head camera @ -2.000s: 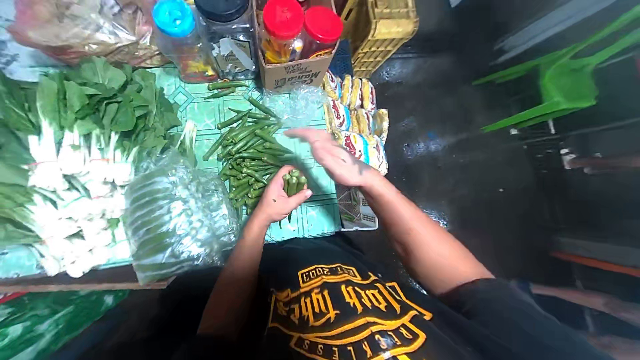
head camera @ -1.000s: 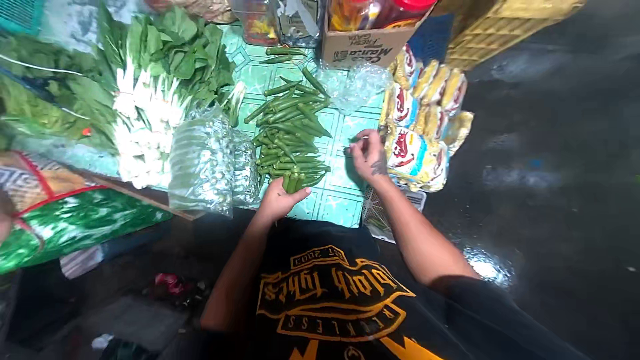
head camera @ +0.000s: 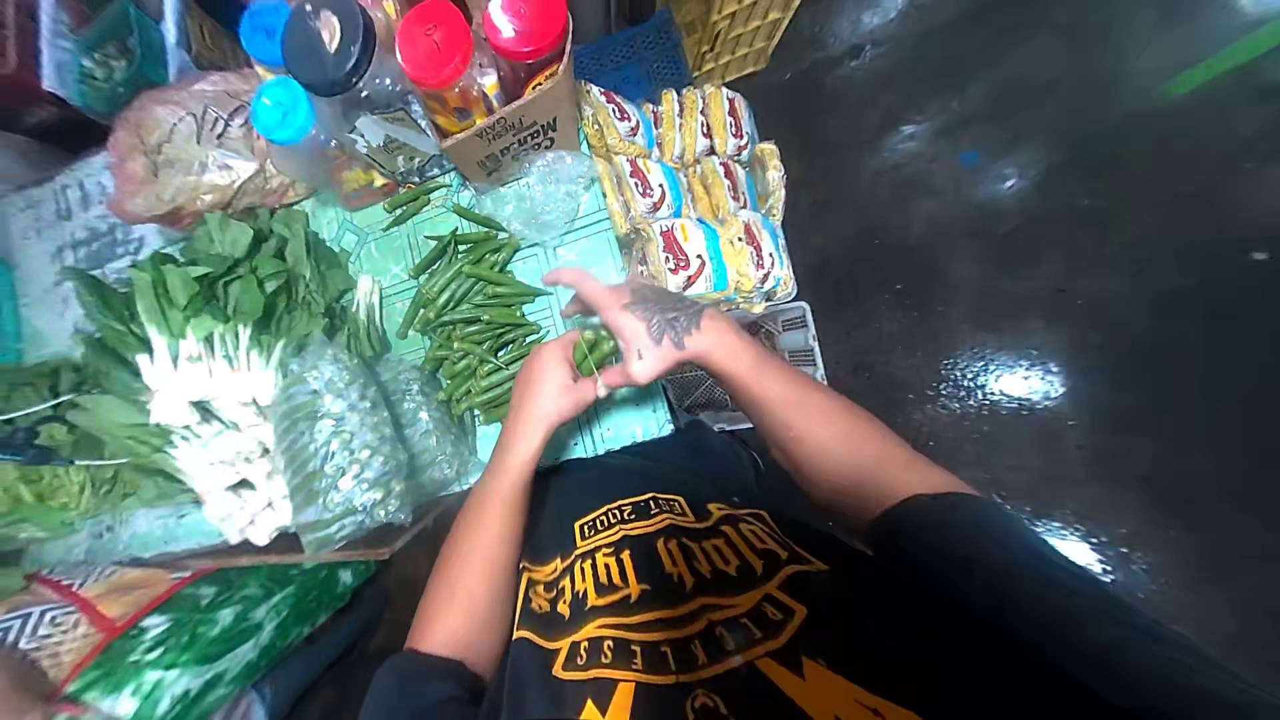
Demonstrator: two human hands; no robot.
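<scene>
My left hand (head camera: pixel 552 385) grips a small bunch of okra (head camera: pixel 596 349) over the front part of the tiled table. Against the bunch, my right hand (head camera: pixel 640 325) pinches what looks like a thin rubber band, stretched across the okra between both hands. Its fingers partly cover the bunch. A pile of loose okra (head camera: pixel 475 320) lies just left of the hands on the green patterned tabletop (head camera: pixel 620 420). A few more okra pods (head camera: pixel 412 203) rest farther back, beside a crumpled clear plastic bag (head camera: pixel 540 195).
Leafy greens with white stems (head camera: pixel 215 420) and bagged vegetables (head camera: pixel 345 440) are on the left. Behind stand lidded jars (head camera: pixel 330 45) and a cardboard box (head camera: pixel 515 135). Packed noodle bags (head camera: pixel 690 200) line the right edge, above a plastic crate (head camera: pixel 800 345). Wet floor (head camera: pixel 980 300) lies beyond.
My right hand has moved from beside the noodle packs to the okra bunch in my left hand. A thin band now shows across the bunch. The view has shifted.
</scene>
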